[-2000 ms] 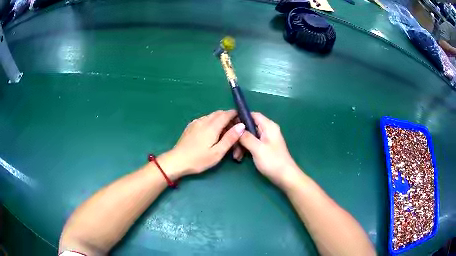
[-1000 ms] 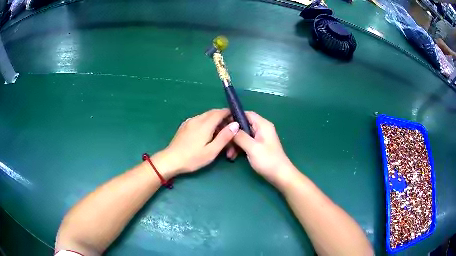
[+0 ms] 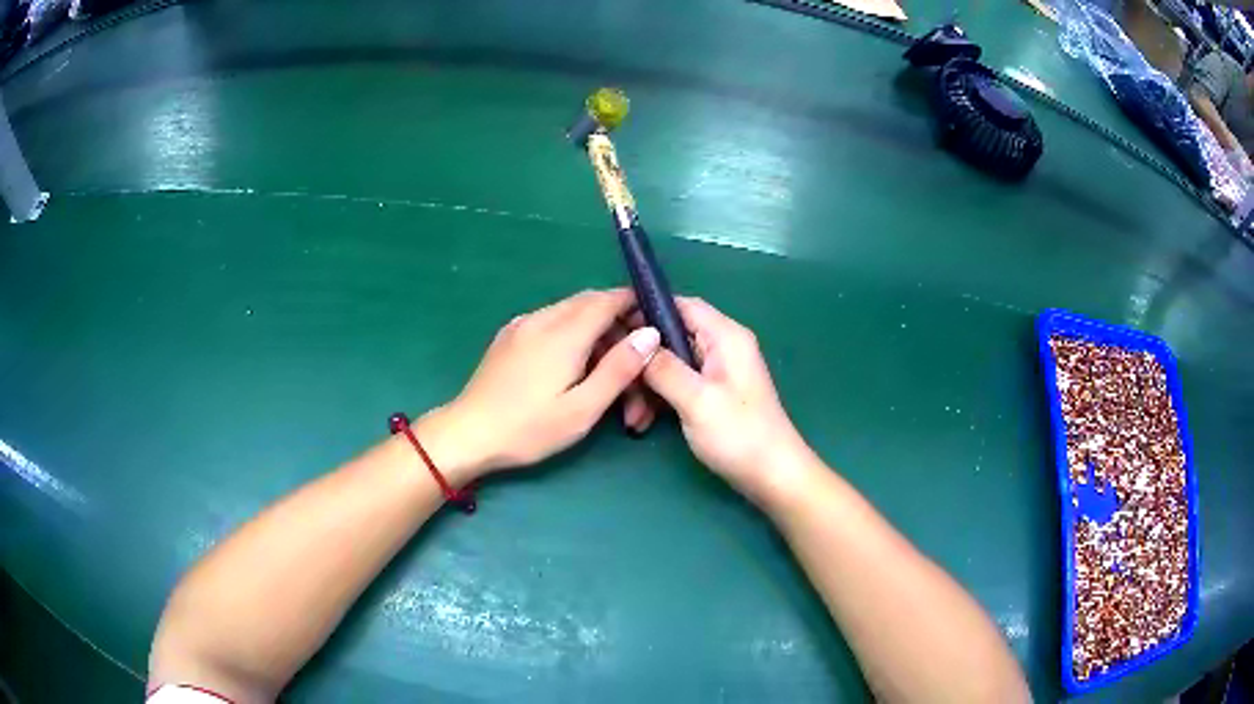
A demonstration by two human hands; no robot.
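The small mallet (image 3: 626, 227) points away from me, its silver head with a yellow-green face at the far end and its black grip between my hands. My right hand (image 3: 729, 392) is closed around the black grip. My left hand (image 3: 557, 378) meets it, with its thumb against the grip; its fingertips are hidden, so I cannot tell if they hold a small part. The grip's end shows below the hands. A blue parts tray (image 3: 1195, 481) filled with tiny copper and silvery pieces lies at the right.
A dark fan unit (image 3: 990, 120) lies on the green belt (image 3: 330, 289) at the far right. Clear plastic bags (image 3: 1135, 83) lie beyond the belt's far edge. A grey metal bracket (image 3: 19, 172) stands at the left edge. Part of a person shows at the top right.
The fan unit has moved to the right along the belt. The hands and mallet have shifted slightly left in view and keep the same grip.
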